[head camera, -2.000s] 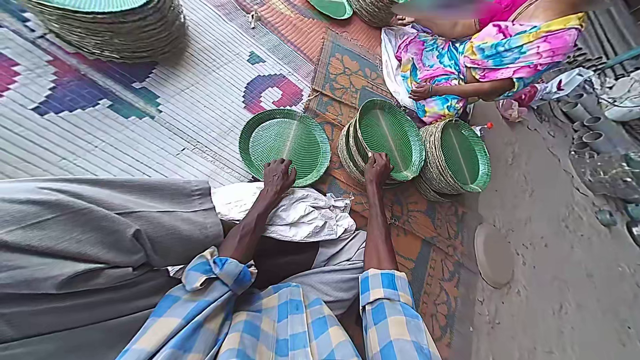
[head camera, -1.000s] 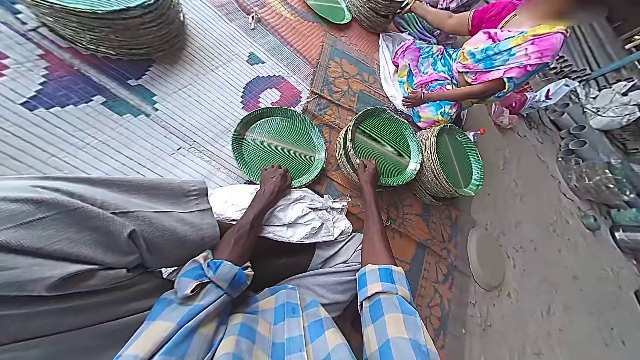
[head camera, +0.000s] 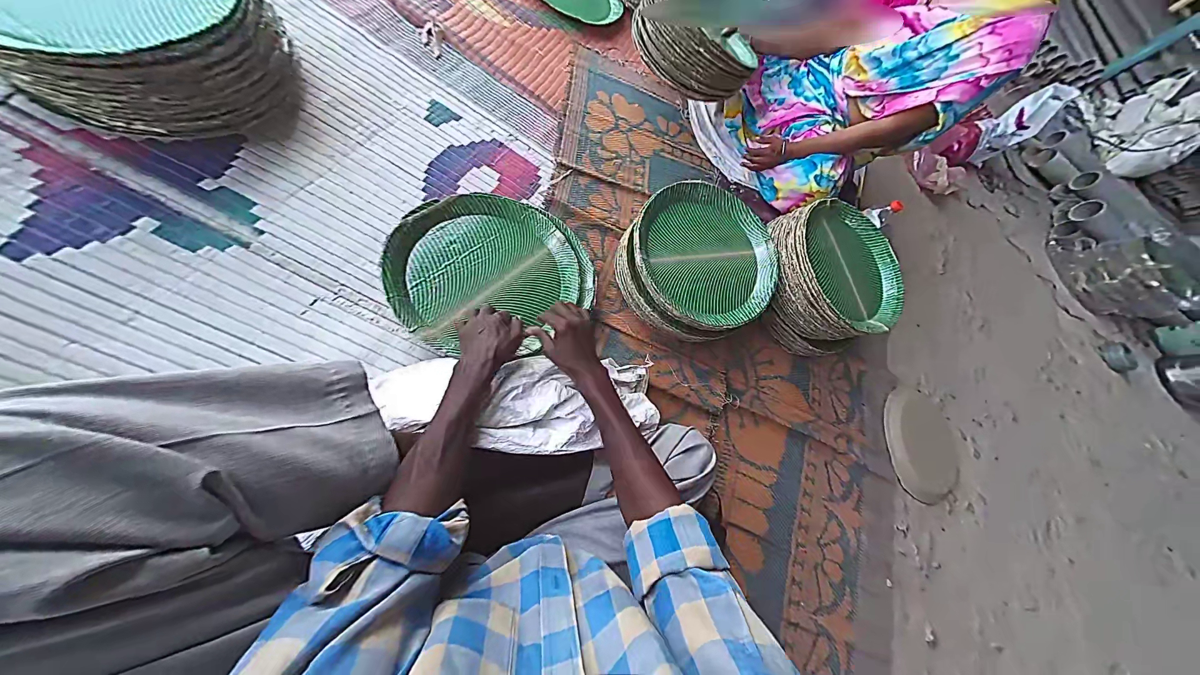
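Two or more round green leaf-patterned plates (head camera: 487, 262) overlap slightly out of line in front of my crossed legs. At their near rim, my left hand (head camera: 490, 335) and my right hand (head camera: 565, 336) sit close together with fingers bent over the edge. Both hands grip the rim; the fingertips are partly hidden. To the right of them stands a tilted stack of green plates (head camera: 703, 255) with brown undersides. A second leaning stack of such plates (head camera: 848, 265) touches it on the right. A crumpled white cloth or sack (head camera: 534, 408) lies under my forearms, over my lap.
A tall plate stack (head camera: 150, 75) stands on the patterned mat (head camera: 319, 234) at top left. Another person (head camera: 806, 112) in bright clothing sits at top right beside a further stack (head camera: 694, 52). A flat round disc (head camera: 922, 445) and grey pipes (head camera: 1097, 187) lie on the ground at right.
My right hand has left the middle stack and is now beside my left hand. A second plate rim now shows at the plates before me. The other person's nearby stack has tilted into fuller view.
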